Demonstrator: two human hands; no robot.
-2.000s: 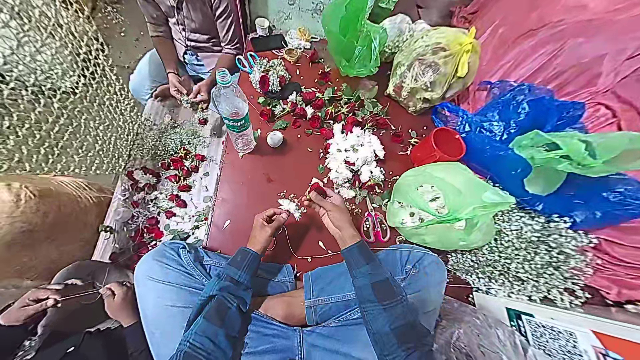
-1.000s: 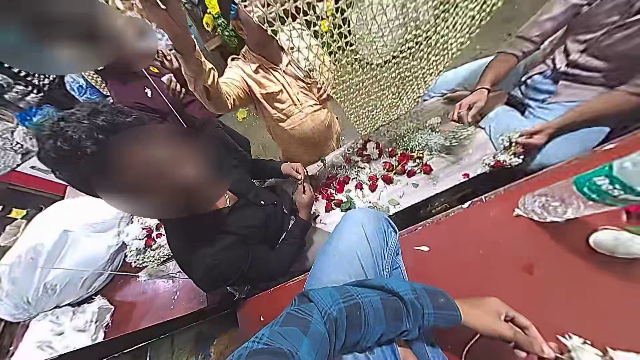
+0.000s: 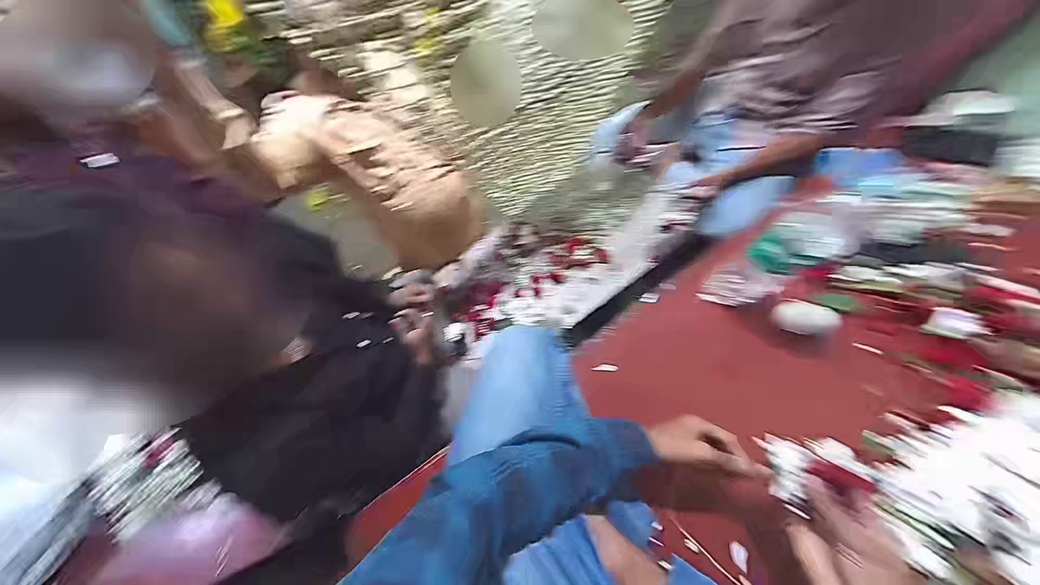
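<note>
Motion blurs the view. My left hand (image 3: pixel 707 445), in a blue checked sleeve, reaches over the red surface (image 3: pixel 699 366), its fingertips at a small bunch of white flowers (image 3: pixel 786 470). At the lower right, my right hand (image 3: pixel 853 528) is beside the same bunch, with a red flower (image 3: pixel 841 475) at its fingers. Whether the fingers grip the flowers is too blurred to tell. A thin thread (image 3: pixel 703 552) runs below my left hand. The heap of white flowers (image 3: pixel 967 471) lies right of my hands.
A person in black (image 3: pixel 349 406) sits close at left, another person (image 3: pixel 780 89) at upper right. Between them lie red and white flowers (image 3: pixel 552 276) on a white strip. A plastic bottle (image 3: pixel 804 244) and a white round object (image 3: pixel 804 317) stand beyond my hands.
The view has swung strongly left, then partly back right. Both my hands now show beside the white flower bunch; one second ago only my left hand was plainly in view.
</note>
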